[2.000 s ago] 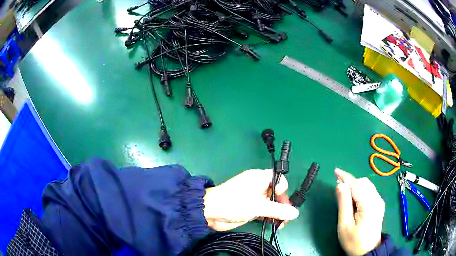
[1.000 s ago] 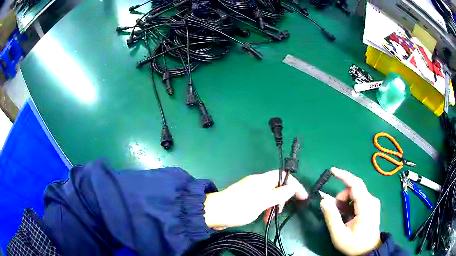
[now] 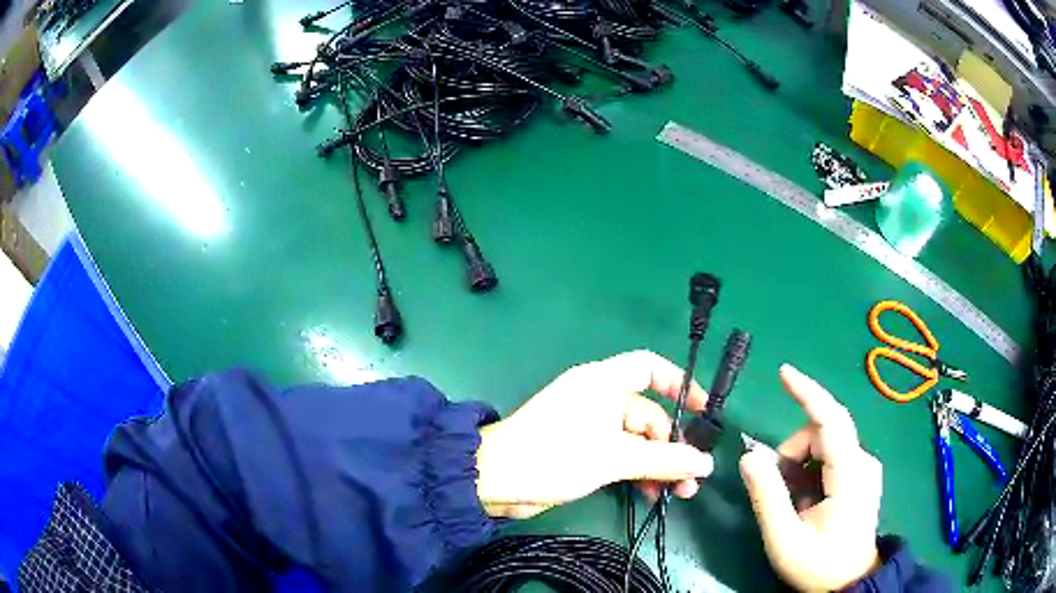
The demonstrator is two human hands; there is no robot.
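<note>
My left hand [image 3: 614, 434] holds black cable leads with waterproof connectors sticking up past its fingers. One connector [image 3: 703, 295] has a round end and stands highest. A longer ribbed connector [image 3: 730, 365] leans right beside it, its collar at my left fingertips. My right hand [image 3: 816, 492] is just to the right, not touching the connectors, its index finger raised. A small silver pointed tip [image 3: 750, 444] shows at its thumb; the rest of that tool is hidden in the hand. The black cable coil [image 3: 556, 568] lies below my left hand, cut off by the bottom edge.
A black cable pile [image 3: 463, 70] lies at the far side. A steel ruler [image 3: 776, 189], green item [image 3: 913, 211] and yellow box [image 3: 926, 174] are at right. Orange-handled scissors [image 3: 901, 353], blue-handled pliers [image 3: 947, 475] and more black cables [image 3: 1019, 498] lie nearer. A blue bin [image 3: 70, 382] is left.
My right hand has let go of the ribbed connector it touched a second ago. The connectors in my left hand have shifted right and are now closer together.
</note>
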